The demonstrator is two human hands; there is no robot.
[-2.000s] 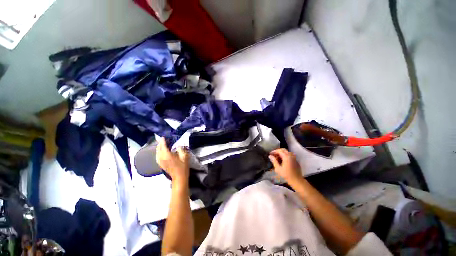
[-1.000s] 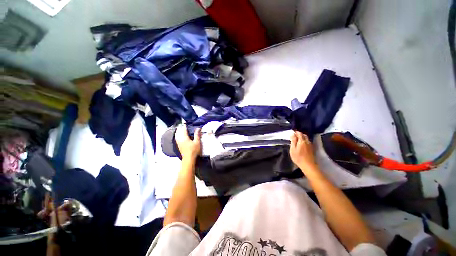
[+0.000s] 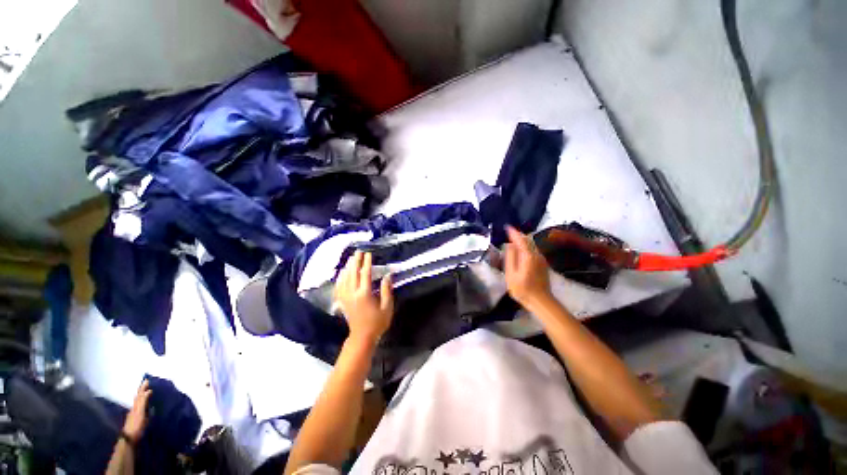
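A navy, dark grey and white garment (image 3: 427, 250) lies over the pressing arm at the table's near edge. The rounded grey end of the pressing arm (image 3: 254, 304) sticks out on the left. My left hand (image 3: 363, 295) rests on the garment's left part, fingers apart, on the white and grey panels. My right hand (image 3: 524, 269) is at the garment's right end, fingers raised and apart. A navy sleeve or flap (image 3: 529, 176) lies beyond it. The steam iron (image 3: 580, 252) is parked to the right of my right hand.
A large heap of navy, grey and white garments (image 3: 214, 158) lies upper left. The red-orange hose (image 3: 683, 261) runs from the iron to the right wall. White cloth (image 3: 190, 343) hangs at left. Another person's hand (image 3: 137, 414) is at lower left by dark cloth. A red panel (image 3: 348, 51) stands behind.
The garment has spread left, with navy cloth now over part of the pressing arm. My left hand has moved onto the panels. My right hand has released the garment's edge. Another person's hand has risen at lower left.
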